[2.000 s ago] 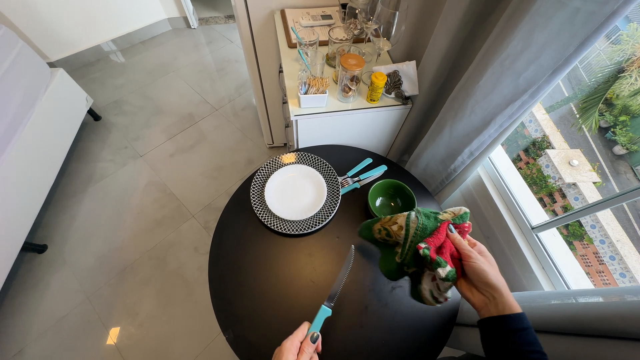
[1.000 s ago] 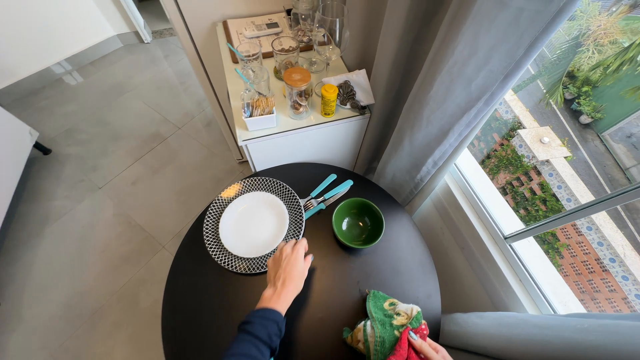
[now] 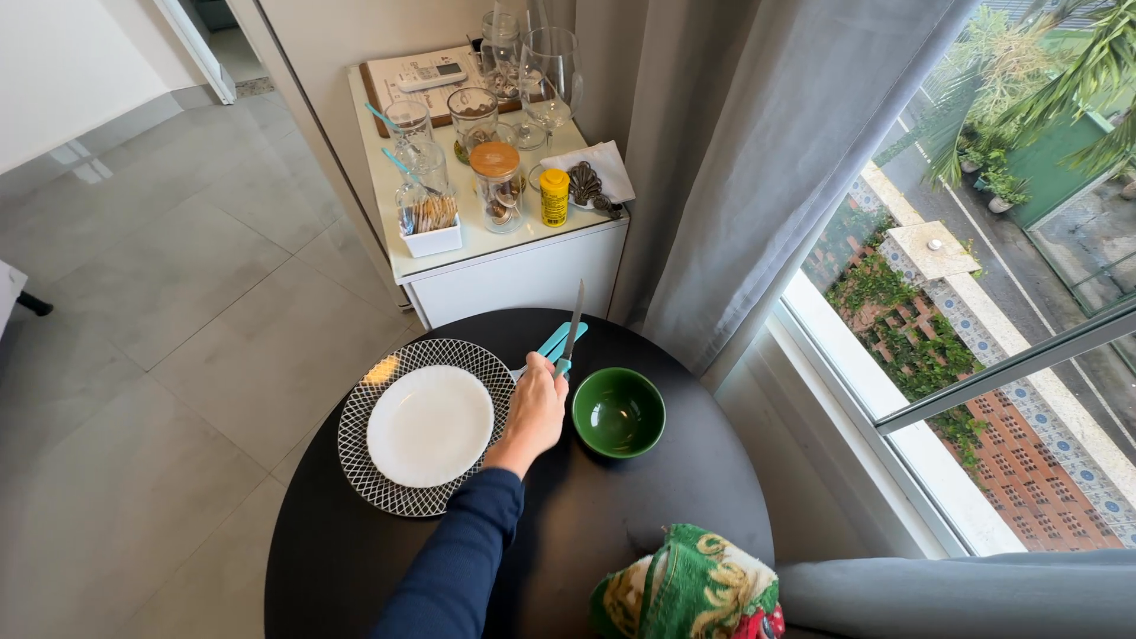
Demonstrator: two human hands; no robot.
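Observation:
My left hand (image 3: 534, 410) reaches over the right edge of the patterned plate, its fingers closed on a knife (image 3: 574, 328) with a teal handle and its blade pointing away. More teal-handled cutlery (image 3: 557, 341) lies just beyond the fingers, partly hidden by them. A smaller white plate (image 3: 430, 426) rests on the black-and-white patterned plate (image 3: 359, 475). To the right of the hand stands a green bowl (image 3: 619, 414). At the lower right is a crumpled green, red and white cloth (image 3: 688, 586). My right hand is not visible.
Everything stands on a round black table (image 3: 612, 550). Beyond it, a white cabinet (image 3: 519, 275) holds glasses, a wooden-lidded jar (image 3: 500, 191), a yellow container (image 3: 554, 198) and a white box of sticks (image 3: 431, 232). A grey curtain (image 3: 745, 169) and a window are on the right.
My left hand has moved forward from the patterned plate's edge to the cutlery, and a knife now shows in it. My right hand, earlier on the cloth, has gone out of sight.

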